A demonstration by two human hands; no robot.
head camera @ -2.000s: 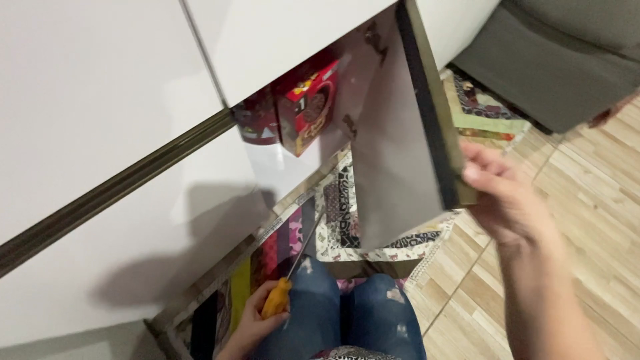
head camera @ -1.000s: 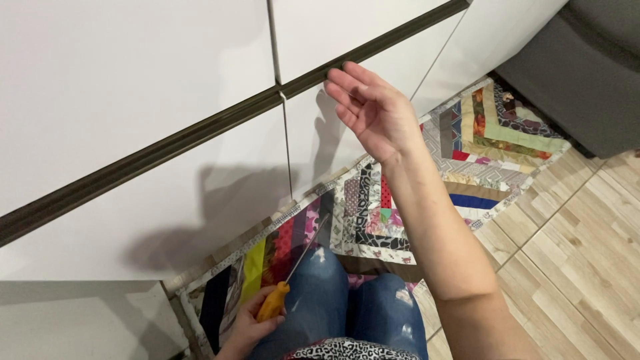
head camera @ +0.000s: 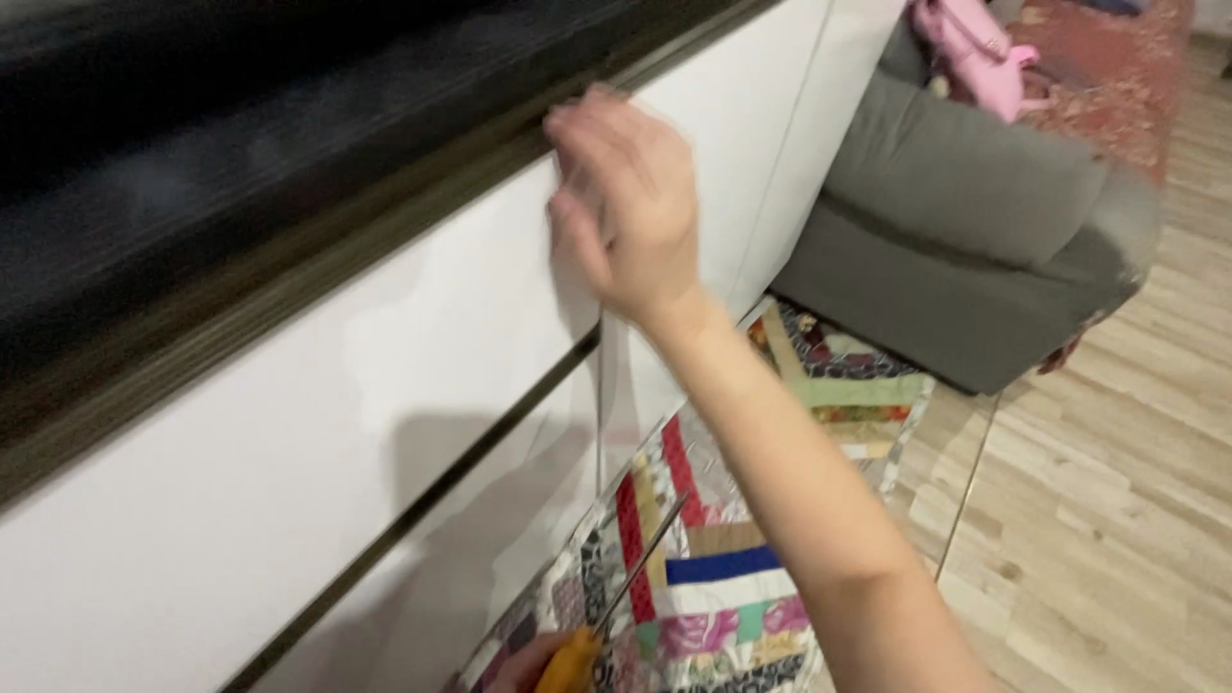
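My left hand (head camera: 527,666), at the bottom edge and partly cut off, is closed around the yellow handle of a screwdriver (head camera: 570,662); its thin metal shaft points up and to the right over the patchwork rug. My right hand (head camera: 630,207) is blurred and raised, fingers bent at the dark trim (head camera: 404,207) along the top of a white cabinet front (head camera: 289,414). Nothing shows between its fingers; whether the fingertips touch the trim cannot be told. A dark gap runs diagonally across the white front below.
A patchwork rug (head camera: 722,568) lies along the cabinet's base. A grey sofa (head camera: 972,221) with a pink bag-like item (head camera: 977,63) and a reddish cover (head camera: 1107,87) stands at the upper right. Light wood-look tiles (head camera: 1088,500) cover the floor.
The cabinet door my right hand held open two seconds ago was closed by one second ago. The view has swung up and right. My left hand keeps hold of the screwdriver.
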